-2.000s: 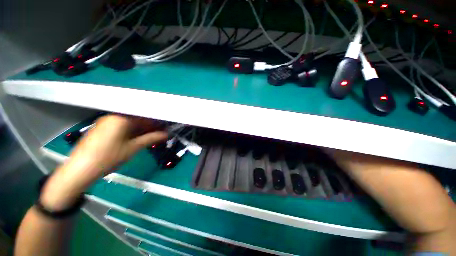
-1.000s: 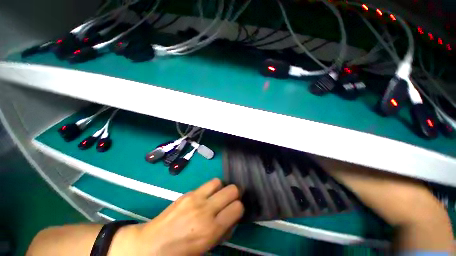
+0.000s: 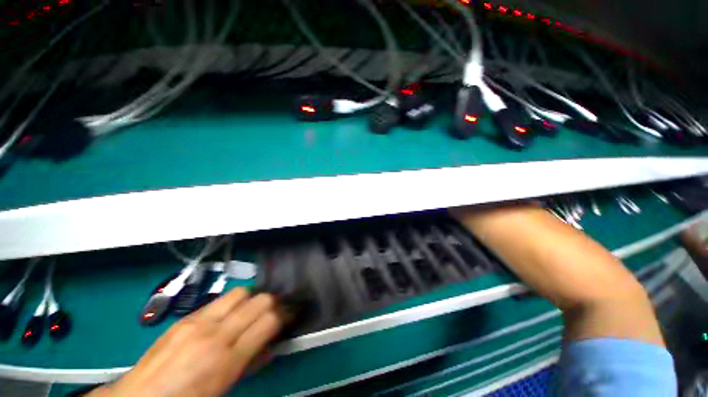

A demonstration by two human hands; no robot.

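The dark slotted tray [image 3: 341, 287] lies on the lower green shelf, under the white edge of the upper shelf. Rows of black devices [image 3: 400, 275] sit in its pockets. My left hand [image 3: 221, 333] is at the tray's left front corner, fingers curled on it; the corner is dark and blurred. My right forearm reaches in under the upper shelf, right of the tray, and the shelf edge hides my right hand.
The upper shelf [image 3: 233, 205] crosses just above the tray. Plugged devices with red lights [image 3: 468, 116] lie on it. More cabled devices [image 3: 159, 306] are left of the tray. White plugs [image 3: 574, 213] lie beyond my right forearm. Part of a person's hand [image 3: 696, 240] shows at the right edge.
Since two seconds ago my left hand has moved from the cabled devices to the tray's left front corner. The view has swung right, and my right arm still reaches under the shelf.
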